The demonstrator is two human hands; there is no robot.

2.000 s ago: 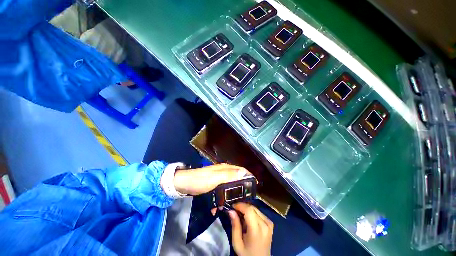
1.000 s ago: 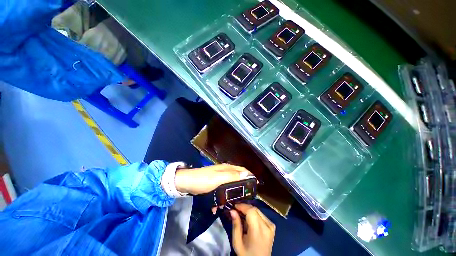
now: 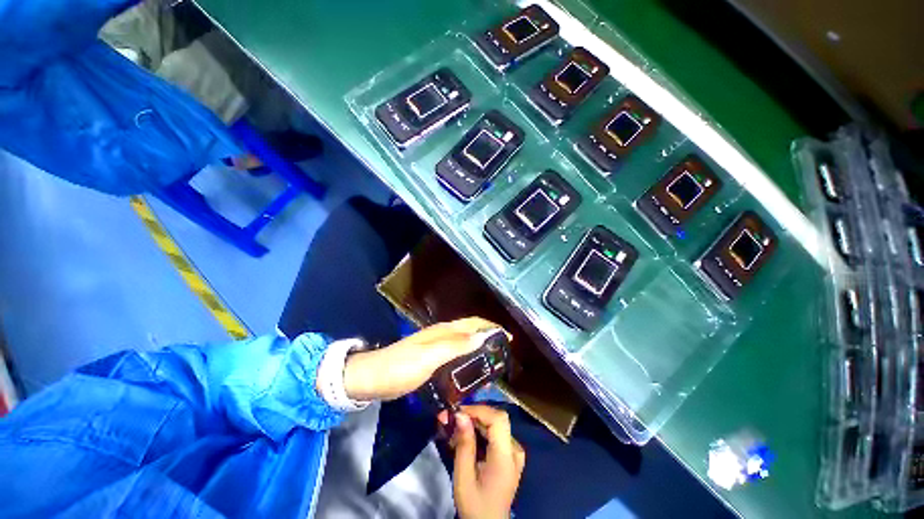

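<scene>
My left hand (image 3: 410, 362) holds a black device housing (image 3: 472, 372) above my lap, along its upper long side. The housing is tilted, with its pale-outlined square window facing up. My right hand (image 3: 488, 456) is below it, thumb and forefinger pinched together at its lower left corner. Whether a thin tool or film is between those fingertips cannot be told. A clear blister tray (image 3: 648, 357) on the bench holds two rows of similar housings (image 3: 591, 278), some reddish-brown (image 3: 737, 255). The pocket at its near lower end holds no unit.
An open brown carton (image 3: 547, 411) sits below the bench edge, partly behind my hands. A blue-and-white clump (image 3: 738, 462) lies on the green bench. Stacked clear trays (image 3: 861, 324) stand at the right. A person's blue smock (image 3: 111, 122) and a blue stool (image 3: 228, 211) are at upper left.
The held housing has tilted, its right end rising. My right fingertips have shifted slightly left to its lower corner. The whole view has shifted a little, with the tray's units unchanged.
</scene>
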